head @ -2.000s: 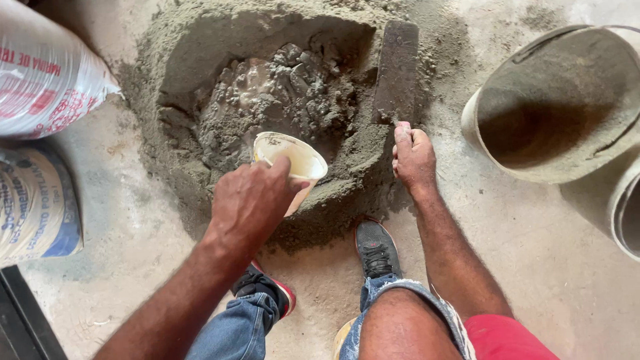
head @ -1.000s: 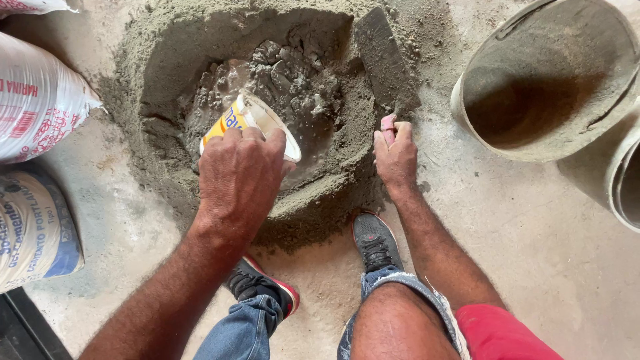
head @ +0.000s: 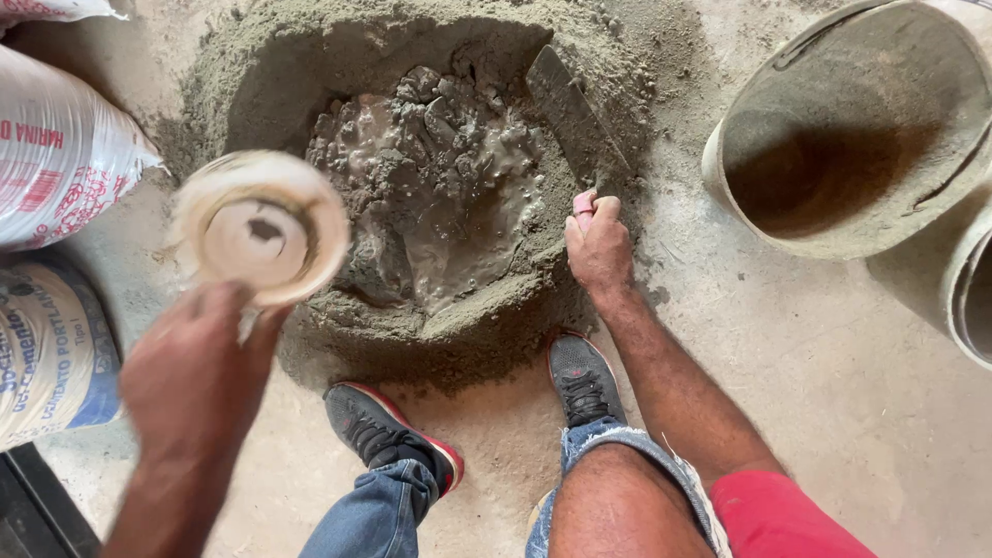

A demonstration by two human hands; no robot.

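A ring of grey cement and sand mix (head: 496, 310) lies on the floor, with wet lumps and muddy water (head: 465, 240) in its hollow. My left hand (head: 194, 364) grips the rim of a white plastic tub (head: 263, 225), blurred by motion, over the left edge of the ring; its inside faces me and looks nearly empty, with a dark spot at the bottom. My right hand (head: 602, 244) is closed on the pinkish handle of a trowel (head: 577, 116), whose long blade rests against the right inner wall of the mix.
Two large buckets (head: 721, 178) (head: 961, 294) stand at the right. At the left are a white plastic sack (head: 54, 155), a cement sack (head: 46, 349) and a dark object (head: 39, 504) in the corner. My shoes (head: 387, 426) (head: 585, 380) stand close to the mix's near edge.
My left hand has moved left with the tub, from over the hollow to the ring's left edge. More water shows in the hollow. The right hand still holds the trowel at the right wall.
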